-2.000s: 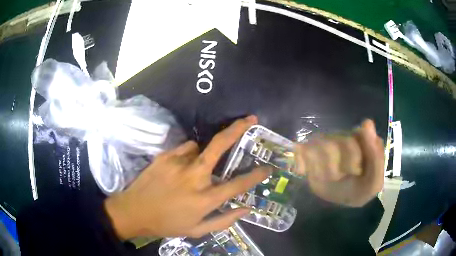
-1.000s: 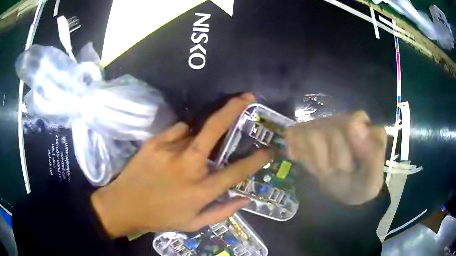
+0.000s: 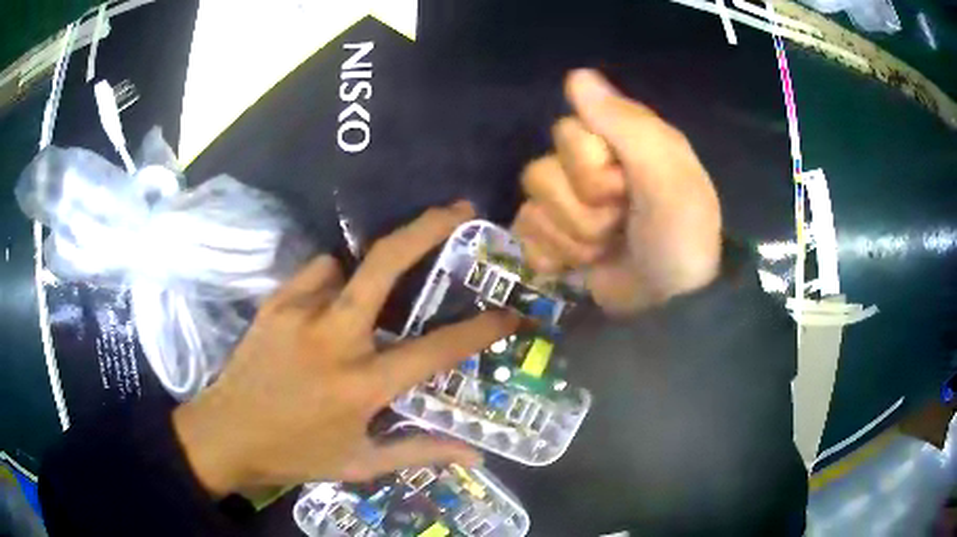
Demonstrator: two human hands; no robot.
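Note:
An open power strip housing [image 3: 561, 425] lies tilted on the black printed mat [image 3: 462, 115], with a green circuit board and a yellow transformer [image 3: 536, 357] inside. My left hand [image 3: 336, 367] is spread over its left side, one finger reaching onto the parts and another at its upper rim. My right hand [image 3: 619, 199] is curled like a fist over the housing's upper right corner; whether it holds a small tool cannot be seen. A second open housing [image 3: 493, 514] lies below, partly cut off by the lower edge.
A clear plastic bag [image 3: 210, 246] around white cord lies at the left, with a plug [image 3: 109, 110] sticking out. Tape strips edge the mat. Another clear bag [image 3: 866, 13] is at the top right. Plastic bags show at the lower right.
My right hand has moved up and left and turned, with its dark sleeve now in view. My left hand stays on the housing. The whole view has shifted.

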